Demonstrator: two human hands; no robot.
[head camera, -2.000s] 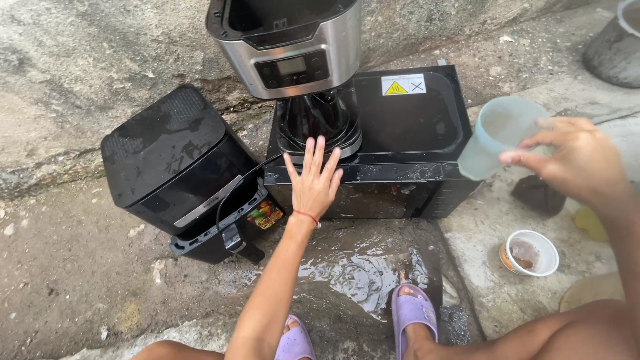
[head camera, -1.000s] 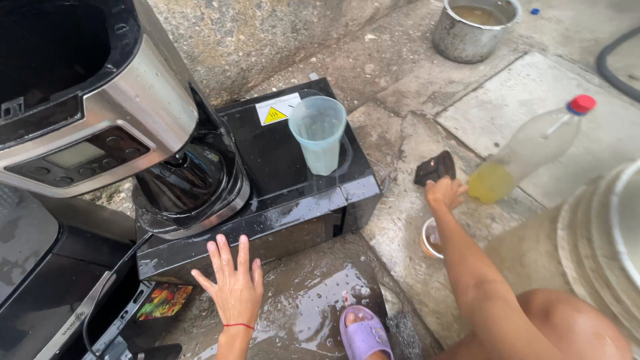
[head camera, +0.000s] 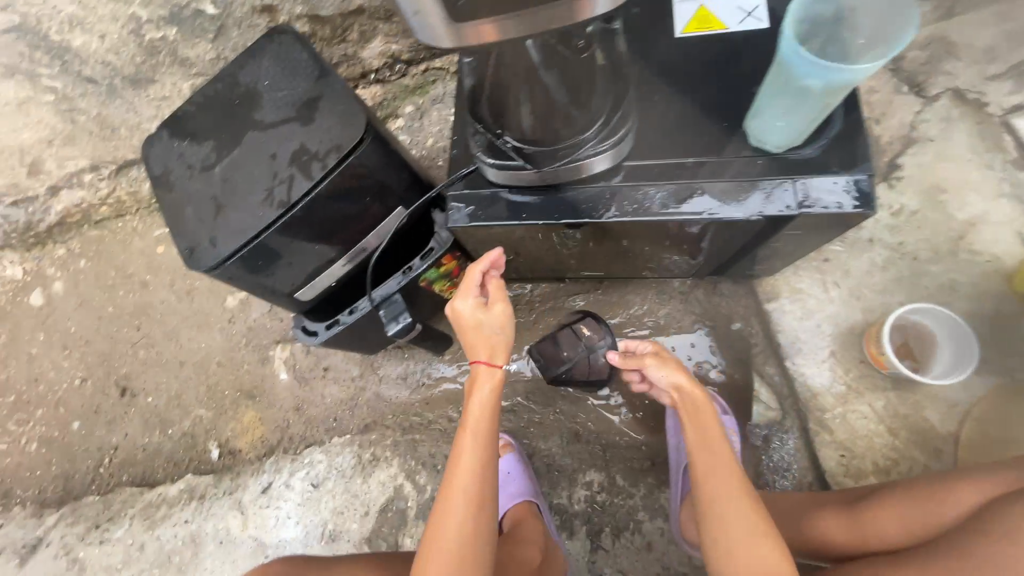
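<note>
My right hand (head camera: 652, 370) grips the rim of a small black mesh coffee filter basket (head camera: 574, 350) above the wet ground. To its left, my left hand (head camera: 482, 316) has its fingers bent together, and nothing shows in it. Beyond my hands, a coffee maker (head camera: 552, 104) with a steel-trimmed top and a coiled cord round its base stands on a black oven-like appliance (head camera: 680, 196). A translucent pale blue cup (head camera: 820, 80) stands on the same appliance at the right.
A black air fryer (head camera: 264, 152) with its drawer (head camera: 360, 312) pulled out stands at the left, a plug hanging over the drawer's edge. A white plastic tub (head camera: 928, 344) with some liquid sits at the right. My feet in purple slippers (head camera: 520, 484) rest on wet concrete.
My right hand has picked up the mesh basket from the ground at the right and brought it in front of me. The cup, held two seconds ago, now stands on the appliance. The view has swung back left.
</note>
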